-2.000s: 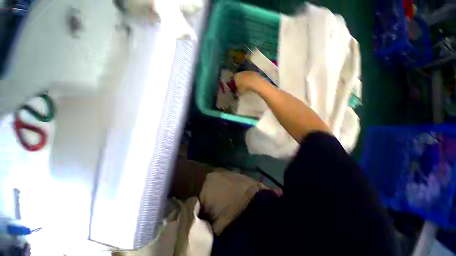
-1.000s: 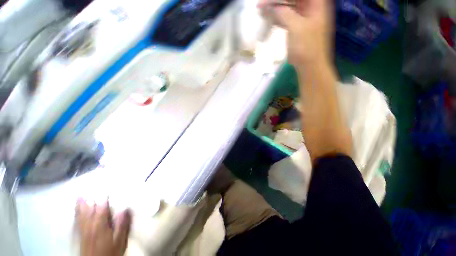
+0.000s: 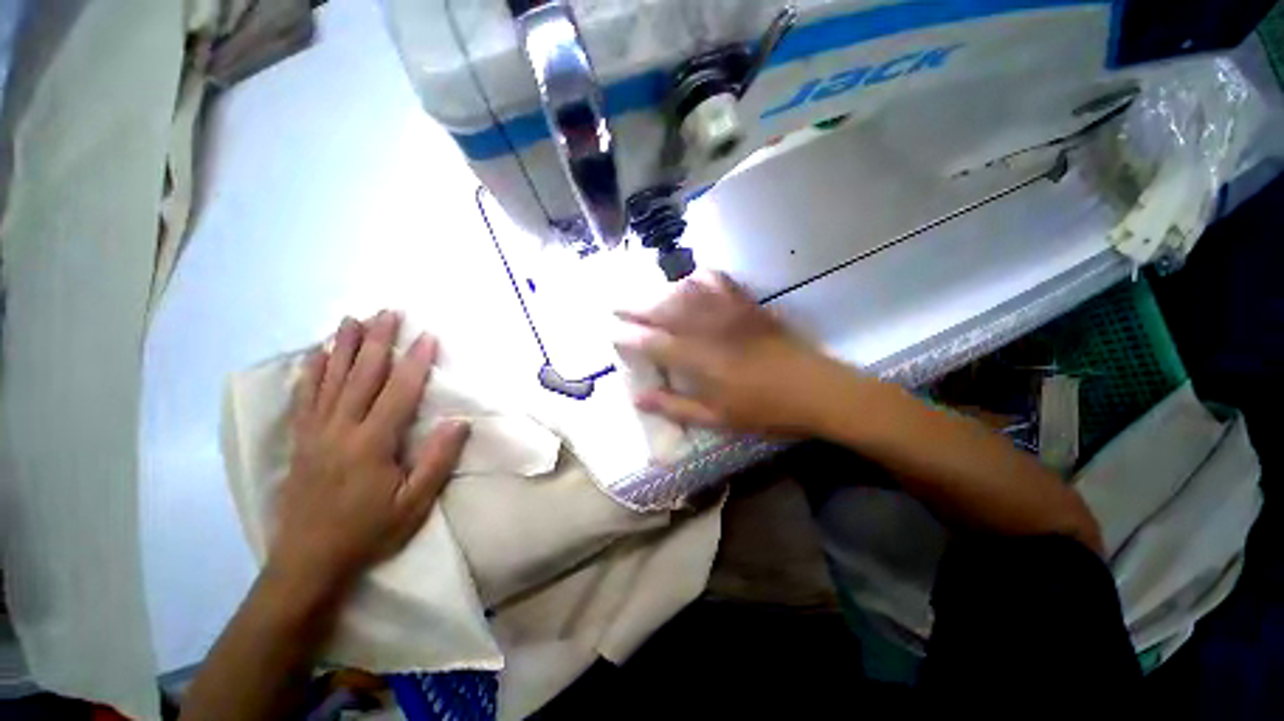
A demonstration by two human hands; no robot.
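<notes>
A beige garment panel (image 3: 380, 606) lies on the white table's front edge and hangs towards my lap. My left hand (image 3: 352, 465) lies flat on it, fingers spread, beside a small cream flap (image 3: 500, 445). My right hand (image 3: 718, 359), partly blurred, is over the table just in front of the presser foot area. Its fingers are on a narrow pale strip (image 3: 645, 423); glare washes out the strip's outline. The sewing machine head (image 3: 634, 106) stands above, with a shiny curved metal piece (image 3: 575, 120). Bright light hides the needle and foot.
Long beige panels (image 3: 85, 338) lie at the left. A clear plastic bag (image 3: 1197, 141) with pale strips is at the right end. A green basket (image 3: 1134, 338) with draped cloth (image 3: 1176, 493) is below right. Blue lattice plastic (image 3: 448, 693) shows at the bottom.
The view has turned towards the machine head. My right hand has moved from the basket, past the table's right end, to near the needle area. My left hand has come onto the panel.
</notes>
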